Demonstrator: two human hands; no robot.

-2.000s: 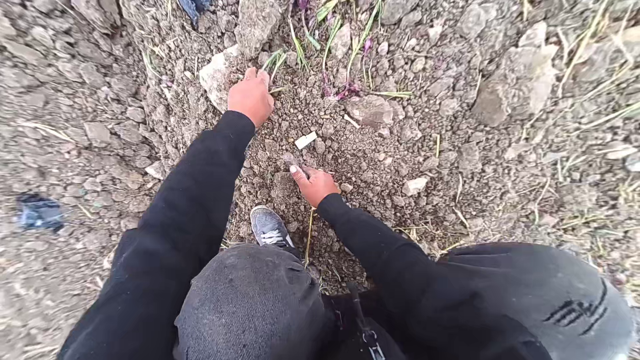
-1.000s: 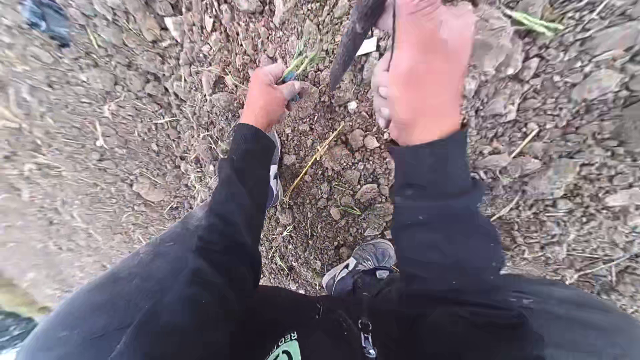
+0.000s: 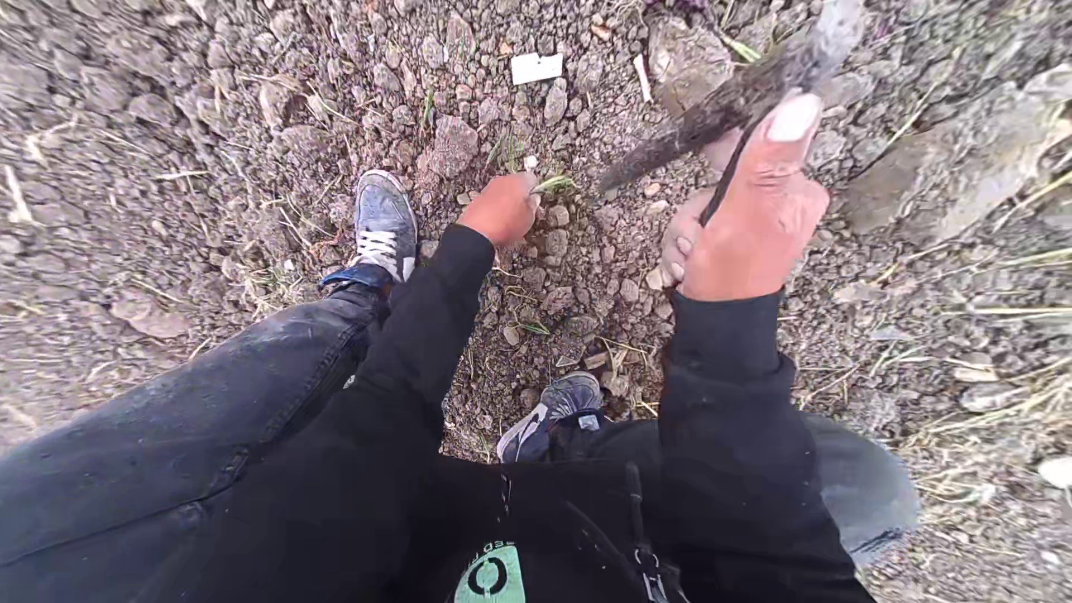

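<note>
My left hand [image 3: 505, 209] is low over the stony soil, its fingers closed on a small tuft of green plant stems [image 3: 554, 183]. In my right hand [image 3: 748, 209] is a dark, soil-crusted tool [image 3: 695, 126] with a pointed end, slanting down to the left toward the tuft. A thin dark strip runs beside my right thumb. The tool's far end is blurred near the top edge, and whether it is metal or wood I cannot tell.
A flat white piece [image 3: 537, 68] and a short pale stick [image 3: 642, 78] lie on the clods. Large stones [image 3: 688, 63] are at the upper right, dry stalks [image 3: 997, 402] at the right. My two sneakers [image 3: 385, 219] rest on the soil below and left of my left hand.
Two seconds ago both hands were low at the soil. My right hand has since risen with the dark tool, which now points lower left. The view has shifted noticeably.
</note>
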